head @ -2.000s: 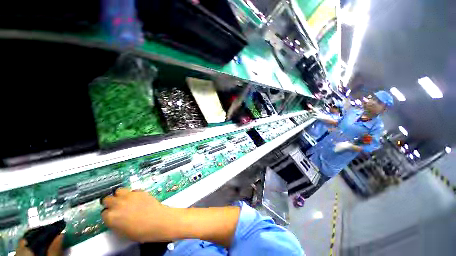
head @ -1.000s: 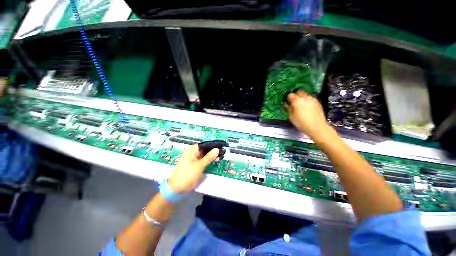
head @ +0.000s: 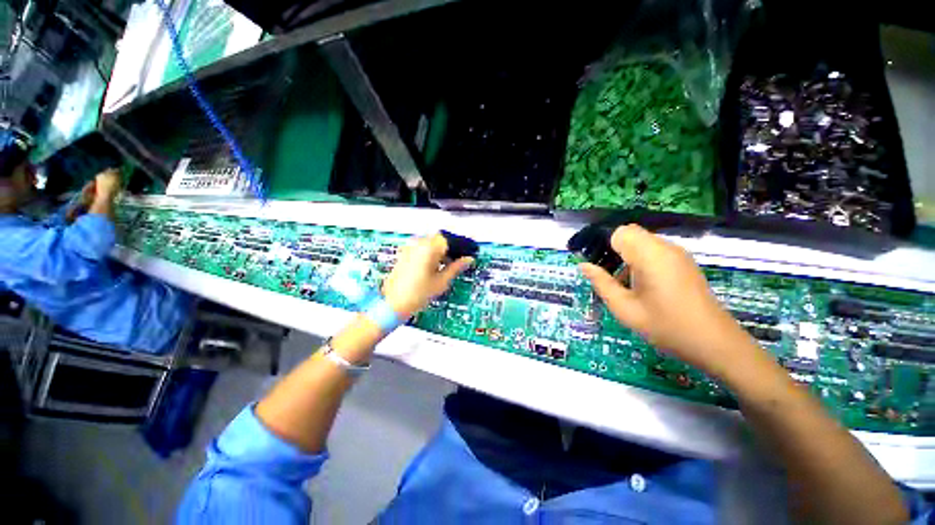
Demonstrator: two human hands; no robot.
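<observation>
A row of green circuit boards (head: 513, 308) with dark slotted connectors lies in the white conveyor rail (head: 615, 402). My left hand (head: 420, 275), with black finger cots and a light blue wrist strap, is over the boards left of centre, thumb and fingers close together. My right hand (head: 656, 287), also with black finger cots, is over the boards' far edge, just below the bag of green components (head: 644, 138). Its thumb and fingers are bent towards each other. Whether either hand holds a small part cannot be made out.
Metallic components (head: 810, 149) lie in a bin right of the green ones. A dark bin (head: 492, 154) holds black parts to the left. A coiled blue cord (head: 210, 108) hangs at the left. Another person in blue (head: 77, 267) works at the far left.
My right hand has come back from the bag of green components to the boards. My left hand remains over the boards. The view has shifted, and a person now shows at the left.
</observation>
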